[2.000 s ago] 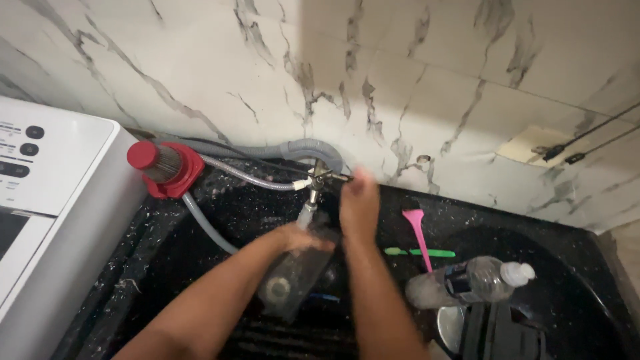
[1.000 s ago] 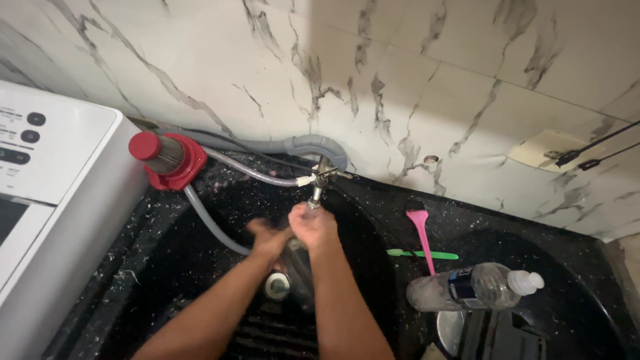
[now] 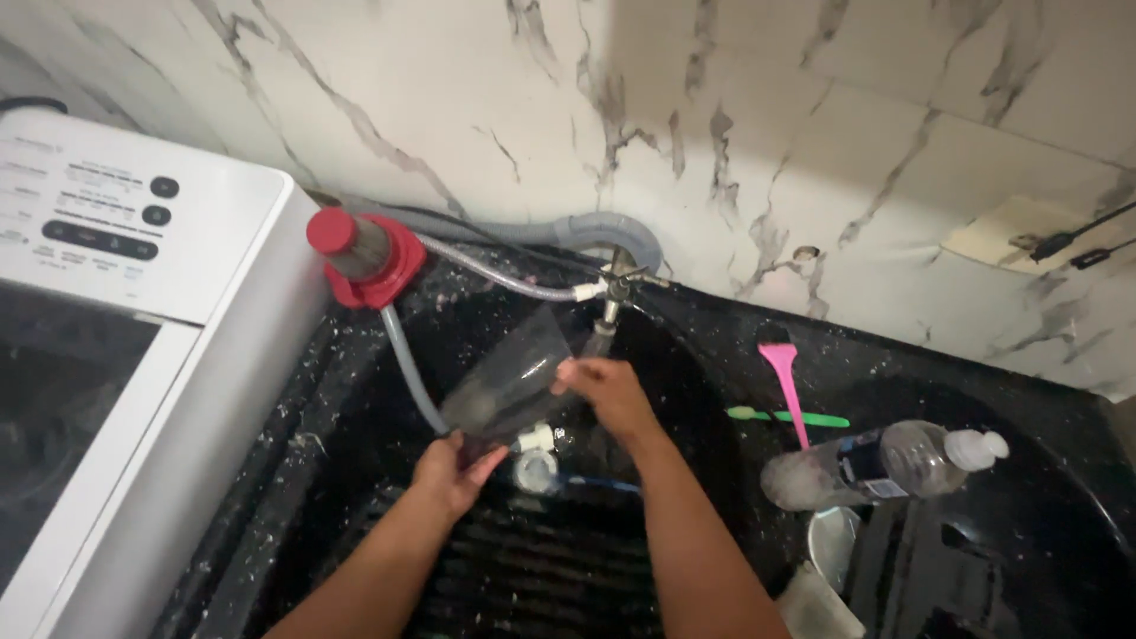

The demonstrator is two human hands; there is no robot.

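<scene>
A clear plastic container [image 3: 510, 373], its exact kind hard to make out, is tilted over the dark sink. My left hand [image 3: 454, 470] grips its lower end from below. My right hand [image 3: 603, 390] holds its upper right edge with fingers bent. Just above the right hand is the metal faucet [image 3: 619, 288], with its spout pointing down and a clear hose [image 3: 497, 271] joined at its left side. A white plastic fitting [image 3: 535, 437] and a round whitish piece [image 3: 536, 470] lie in the basin beside my left fingertips.
A white washing machine [image 3: 240, 257] stands at left, beside a red-capped filter [image 3: 364, 253] with a grey hose [image 3: 408, 368]. On the black speckled counter at right are a pink tint brush [image 3: 783, 382], a green toothbrush [image 3: 812, 418], a plastic bottle [image 3: 887, 466] and a round dish [image 3: 832, 546].
My hands have moved apart from close together below the faucet. The left hand is now lower left, and the clear container shows plainly between both hands.
</scene>
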